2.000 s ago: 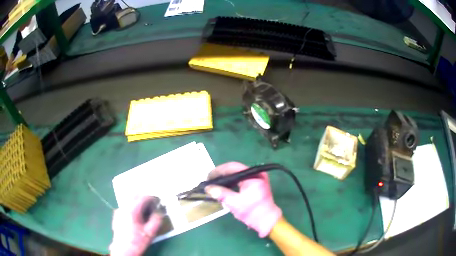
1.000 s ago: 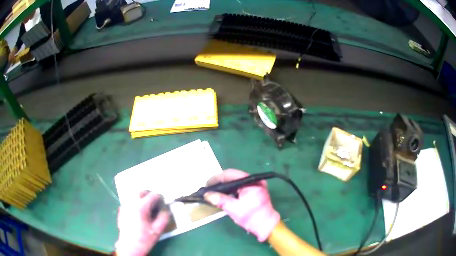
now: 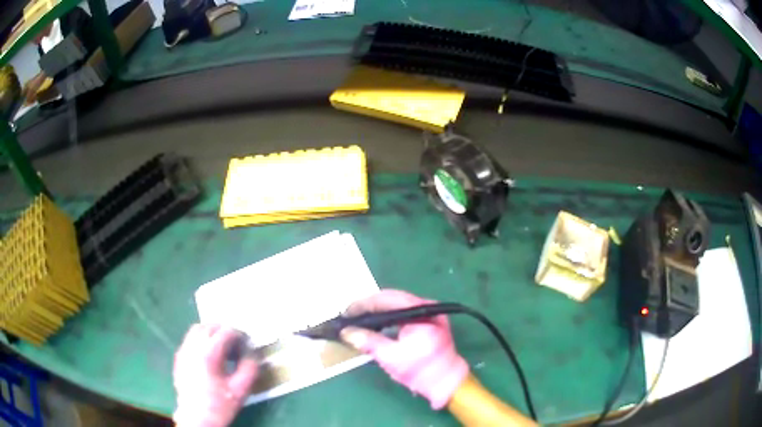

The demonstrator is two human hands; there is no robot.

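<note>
My right hand (image 3: 415,346), in a pink glove, holds the black soldering iron (image 3: 393,317); its thin tip points left over the white fixture (image 3: 288,279). My left hand (image 3: 213,375), also in a pink glove, is at the fixture's left edge, with thumb and fingers brought towards each other; a dark, blurred patch shows at its fingertips, and I cannot tell what it holds. The fixture lies on the green mat, with brown-grey windows between my hands. The solder wire cannot be made out at my fingers.
Yellow panels (image 3: 294,185) lie behind the fixture; more stand at left (image 3: 38,271) by a black rack (image 3: 134,217). A small fan (image 3: 464,188), a cream box (image 3: 574,256) and the soldering station (image 3: 664,267) are at right. Beyond are yellow panels (image 3: 399,98) and another black rack (image 3: 464,58).
My left hand has shifted left, away from the iron's tip. My right hand still holds the iron over the fixture. The whole view has shifted slightly.
</note>
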